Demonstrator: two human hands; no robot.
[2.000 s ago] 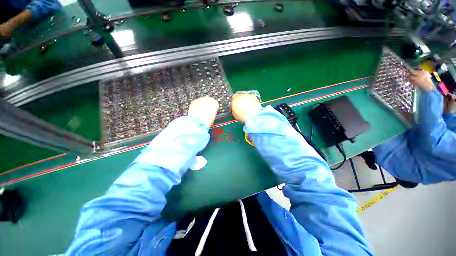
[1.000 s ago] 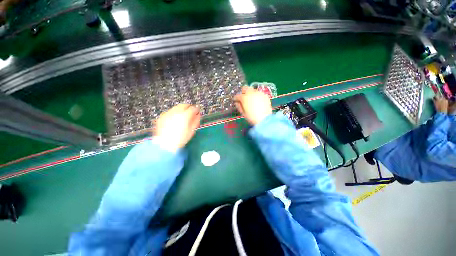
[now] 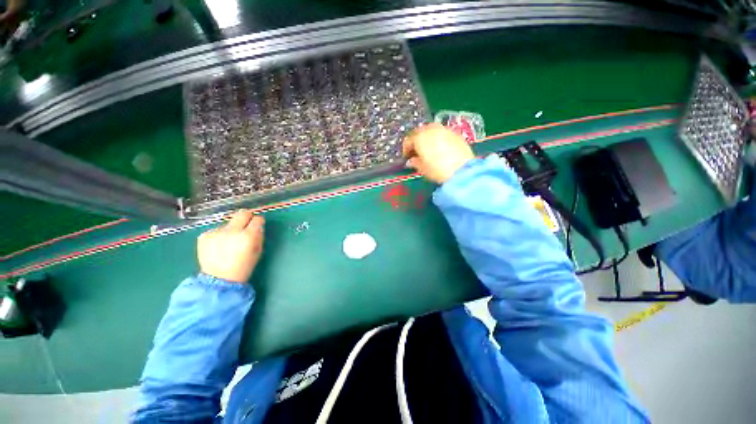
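The component tray (image 3: 302, 116), a large rectangle with rows of small shiny parts, lies beyond the red edge line. My right hand (image 3: 438, 151) is at its near right corner with the fingertips bent together; whether they hold a part cannot be seen. My left hand (image 3: 232, 247) rests on the green mat below the tray's left part, fingers curled; what is under them is hidden. A white round pad (image 3: 359, 245) lies on the mat. A loose pile of red wires (image 3: 400, 196) lies near my right hand. Small silvery pieces (image 3: 301, 227) lie left of the pad.
A plastic bag with red contents (image 3: 461, 126) sits beside the tray. A black stand (image 3: 529, 162), a yellow sponge holder (image 3: 545, 214) and a black box with cables (image 3: 609, 186) are at right. Another tray (image 3: 714, 124) and a person's blue sleeve (image 3: 711, 252) are far right. A black holder (image 3: 33, 306) is far left.
My left hand has moved left and down from the tray edge onto the mat. My right hand stays near the tray's right corner. The small silvery pieces on the mat now show.
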